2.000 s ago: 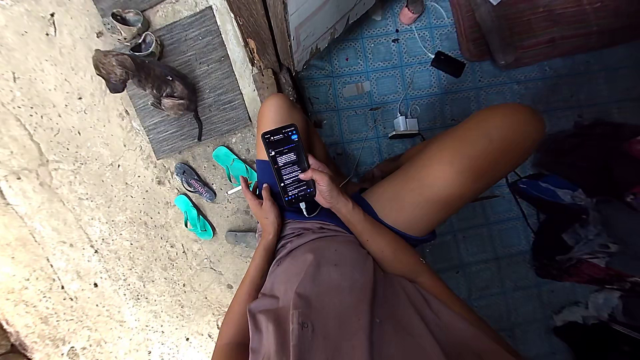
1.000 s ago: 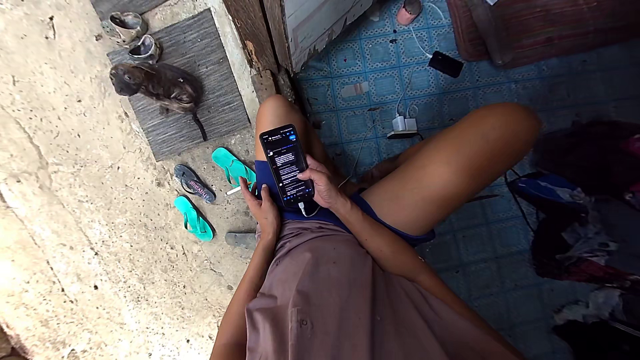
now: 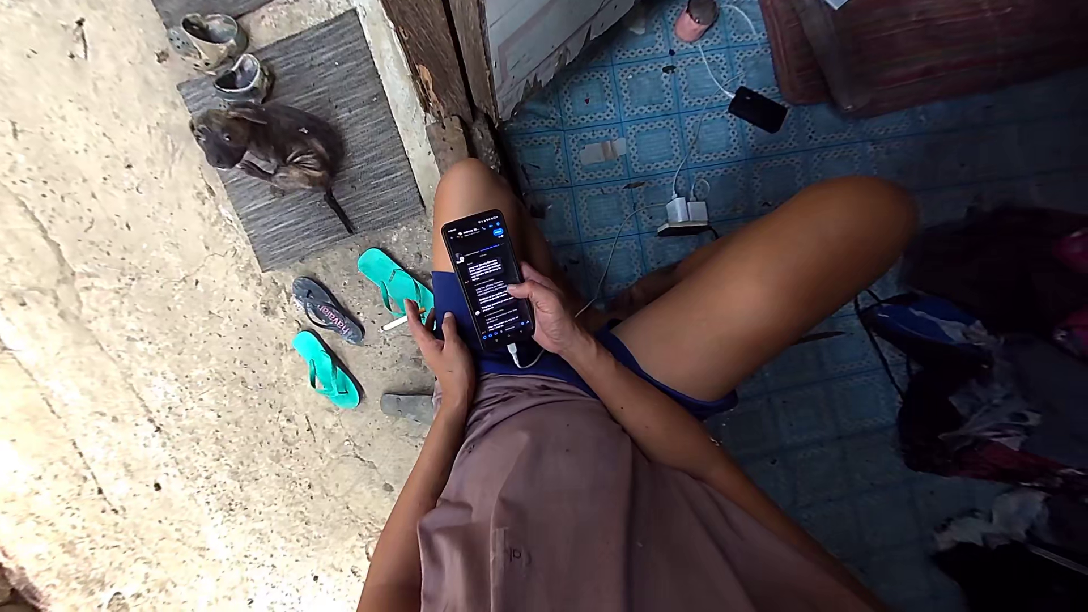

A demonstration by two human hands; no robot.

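My right hand [image 3: 548, 310] holds a black smartphone [image 3: 486, 280] at its right edge, the thumb over the lit screen, which shows lines of text. A white charging cable [image 3: 515, 355] is plugged into the phone's lower end. Just left of the phone, my left hand [image 3: 446, 357] rests by my thigh with a white cigarette [image 3: 395, 324] between its fingers. Blue shorts [image 3: 455, 297] lie under the phone.
A dark brindle dog [image 3: 272, 144] sits on a grey mat [image 3: 340, 76] beside worn shoes [image 3: 242, 78]. Teal flip-flops [image 3: 325, 370] and a dark one [image 3: 327, 308] lie on the concrete. At right are white chargers [image 3: 687, 210], a black device [image 3: 757, 110] and piled clothes [image 3: 977, 382].
The dog has shifted on its mat, its head lower and its body turned. Both hands stay almost where they were, with the phone and the cigarette.
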